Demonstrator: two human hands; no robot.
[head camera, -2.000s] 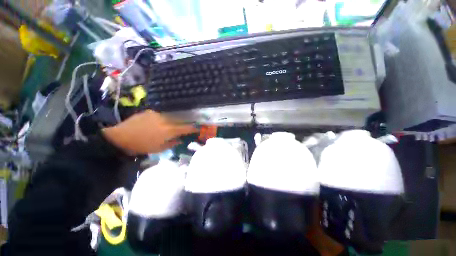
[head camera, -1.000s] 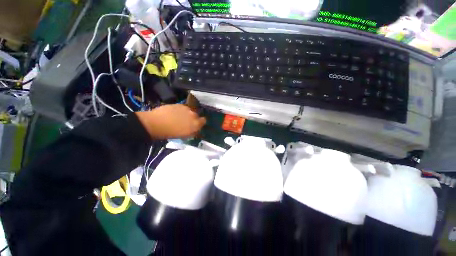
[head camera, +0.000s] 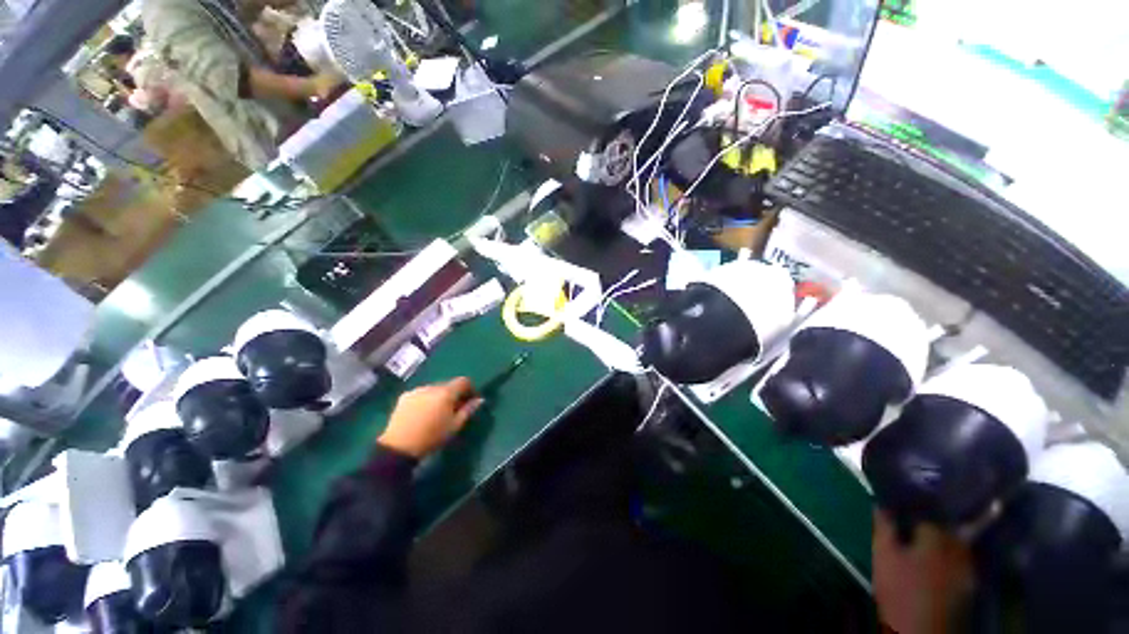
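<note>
My left hand (head camera: 430, 417) is over the green bench at centre left, its fingers pinched at the end of a thin dark item (head camera: 513, 368). What the item is cannot be told. My right hand (head camera: 922, 572) is at the lower right, blurred and partly hidden, against the black underside of a white dome camera (head camera: 951, 448). Its grip is not clear. More dome cameras stand in this row, one nearest the cables (head camera: 703, 325). White cables (head camera: 638, 186) tangle left of the keyboard (head camera: 966, 248). A yellow tape roll (head camera: 535, 312) lies beside white leads.
Several dome cameras (head camera: 223, 409) stand at the left. A long narrow box (head camera: 402, 295) and small labelled white blocks (head camera: 427, 337) lie beyond my left hand. A white fan (head camera: 359, 43), a person (head camera: 211, 74) and brown cartons (head camera: 124, 235) are farther back. A bright monitor (head camera: 1003, 93) is upper right.
The view has swung left, bringing the left bench and its cameras in. My left hand has moved from in front of the keyboard to the bench beyond the tape roll.
</note>
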